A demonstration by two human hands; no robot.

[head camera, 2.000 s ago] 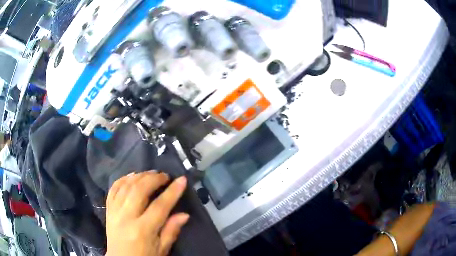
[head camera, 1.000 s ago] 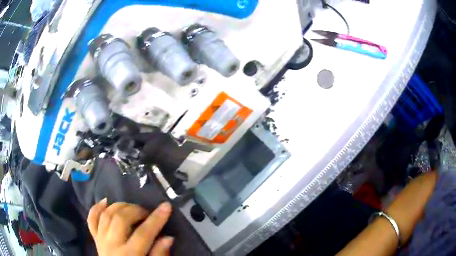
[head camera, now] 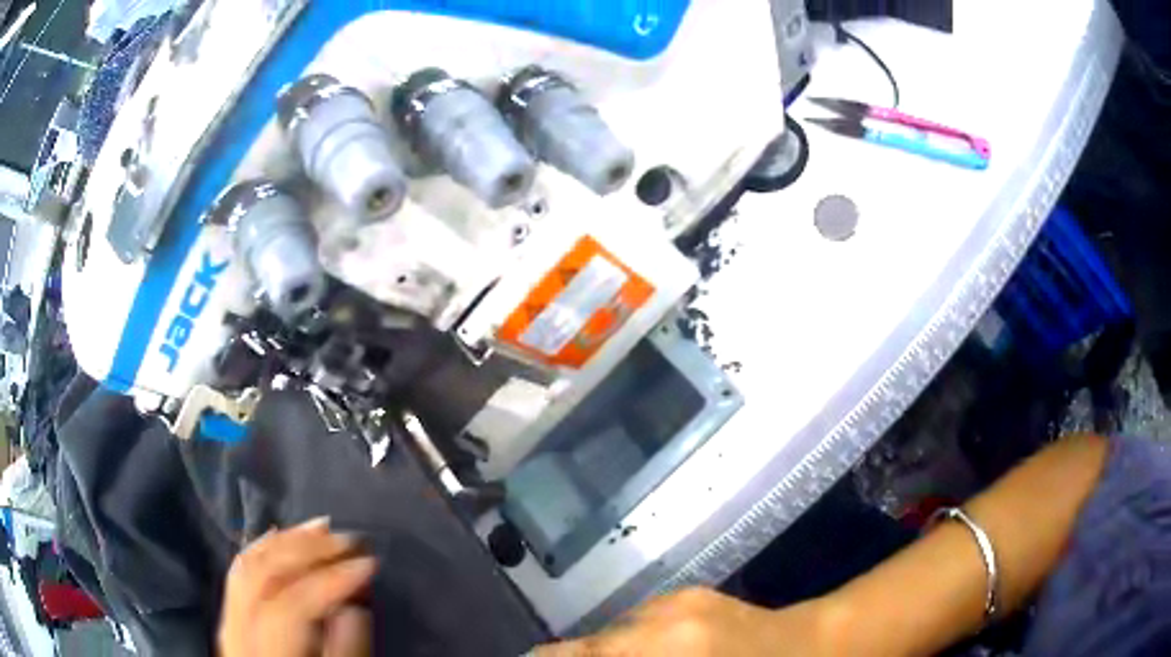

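The dark grey garment [head camera: 424,552] lies on the machine's left side, its right edge running from the presser foot area [head camera: 372,430] down to the table's front edge. The overlock machine [head camera: 424,270] is white and blue, marked JACK. My left hand [head camera: 298,593] is over the garment below the foot, blurred, fingers bent; whether it grips cloth I cannot tell. My right hand [head camera: 693,625] is at the bottom edge, by the garment's lower right corner, partly cut off; its fingertips are hidden.
A grey rectangular tray [head camera: 616,449] is set in the tabletop right of the foot. Thread snips [head camera: 905,131] with pink and blue handles and a round grey spot [head camera: 836,217] are on the white table [head camera: 822,334]. A blue crate [head camera: 1059,289] stands below the right edge.
My right hand has come into view at the bottom, moving left to the garment's lower corner. My left hand has lifted or shifted left from the garment's edge. The view has shifted.
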